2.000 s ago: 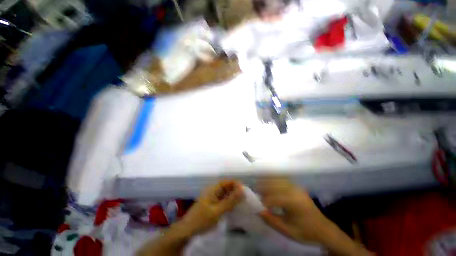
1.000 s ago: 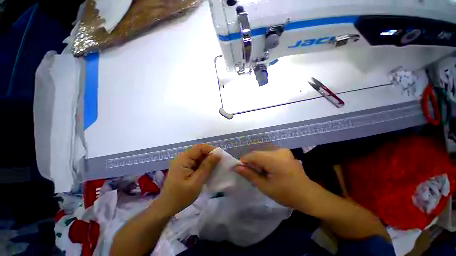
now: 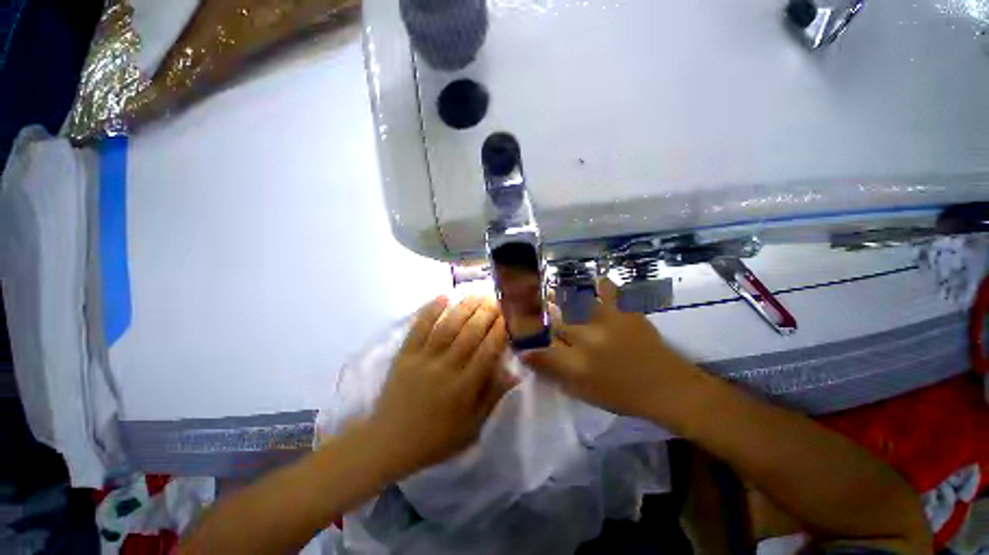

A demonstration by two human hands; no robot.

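Note:
A large soft white cloth [image 3: 531, 434] lies bunched from the table's front edge down into the lap. My left hand [image 3: 450, 374] is bare and lies on the cloth, fingers forward, just left of the chrome take-up lever guard [image 3: 518, 271]. My right hand [image 3: 602, 352] is on the cloth at the right, its fingertips close to the guard and the presser foot area. The sewing machine head [image 3: 672, 119] leans over both hands. The needle and the cloth edge there are hidden behind the guard and the fingers.
Red-bodied thread snips [image 3: 759, 298] lie right of the needle area. Stacked white pieces [image 3: 49, 293] are at the left beside the blue tape [image 3: 114, 239]. A brown plastic-wrapped packet [image 3: 233, 43] is behind. White thread scraps [image 3: 954, 266] and a red bag [image 3: 906, 428] are at the right.
Both hands have moved forward from the table's front edge to beneath the machine head, with the white cloth. The view has moved closer over the machine head.

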